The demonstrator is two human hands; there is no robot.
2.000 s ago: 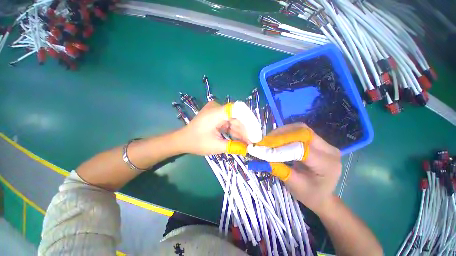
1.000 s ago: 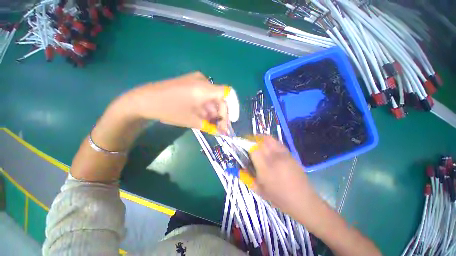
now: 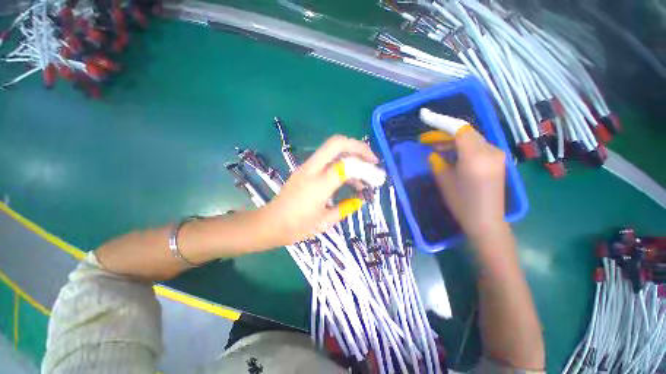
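Note:
A fanned bundle of white-sleeved wire harnesses [image 3: 350,292] lies in front of me, dark connector ends pointing away. My left hand [image 3: 328,182], with white and yellow finger coverings, is over the upper part of the bundle. Its thumb and fingers are bent close together; whether they pinch a harness end is not clear. My right hand [image 3: 467,172], slightly blurred, is over the blue parts bin [image 3: 517,186], its fingers apart among the small black parts [image 3: 431,208]. Nothing shows in its fingers.
Harness piles lie at the upper left [image 3: 80,44], at the upper right [image 3: 511,73] and at the lower right [image 3: 621,307]. A metal rail [image 3: 285,40] runs along the far side of the green surface. A floor with yellow lines shows at the lower left.
My right hand has left the bundle and my left hand, moving right into the blue bin. My left hand has turned and moved slightly right. More of the bundle shows.

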